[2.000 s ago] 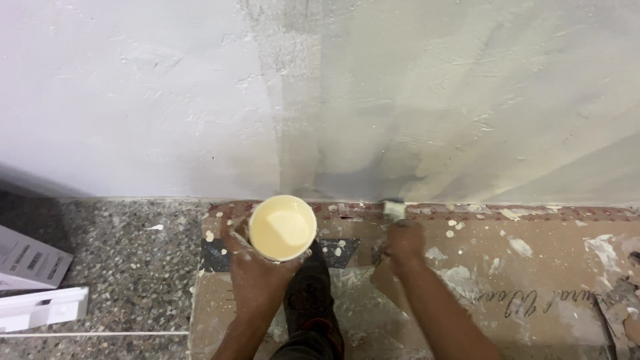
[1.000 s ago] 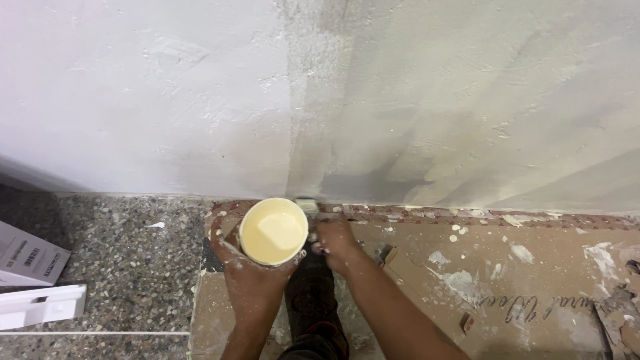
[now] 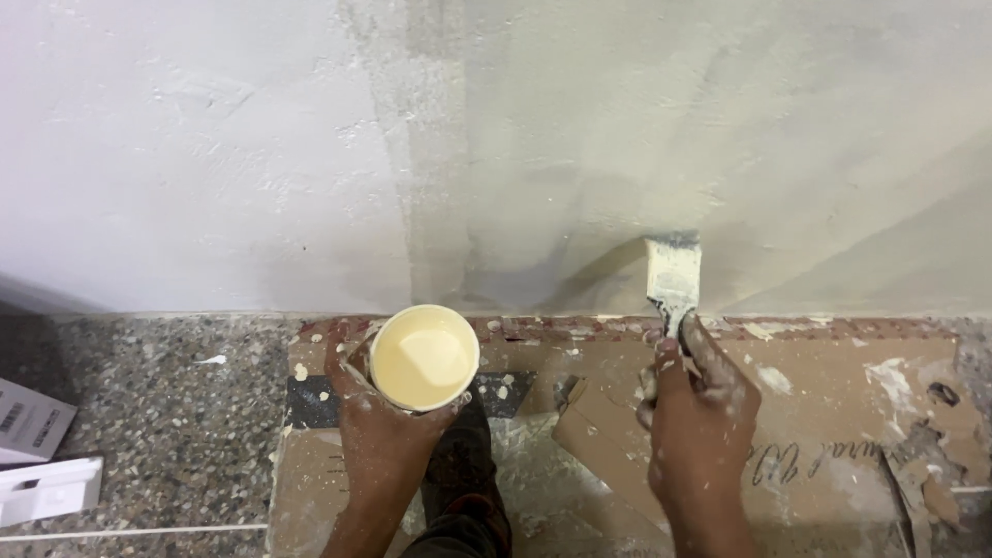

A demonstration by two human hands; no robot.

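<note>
My left hand (image 3: pixel 395 434), spotted with paint, grips a round cup of cream-coloured paint (image 3: pixel 425 358), seen from above near the foot of the wall. To its right, my right hand (image 3: pixel 697 395) holds a flat paintbrush (image 3: pixel 674 275) by the handle, bristles pointing up. The brush's ferrule is smeared with cream paint, and its dark bristle tips lie at the wall (image 3: pixel 573 139). Pale paint covers the wall's left part; a more yellowish-grey coat lies on the right, with a rough vertical band between them.
Paint-spattered cardboard (image 3: pixel 821 403) covers the speckled floor (image 3: pixel 186 434) along the wall base. A dark shoe (image 3: pixel 461 457) stands on it between my arms. At the far left are a white box with printing (image 3: pixel 35 418) and a white plastic part (image 3: pixel 54 490).
From low beside the cup a second ago, my right hand has moved right and the brush now reaches higher on the wall. My left hand still holds the cup at about the same place.
</note>
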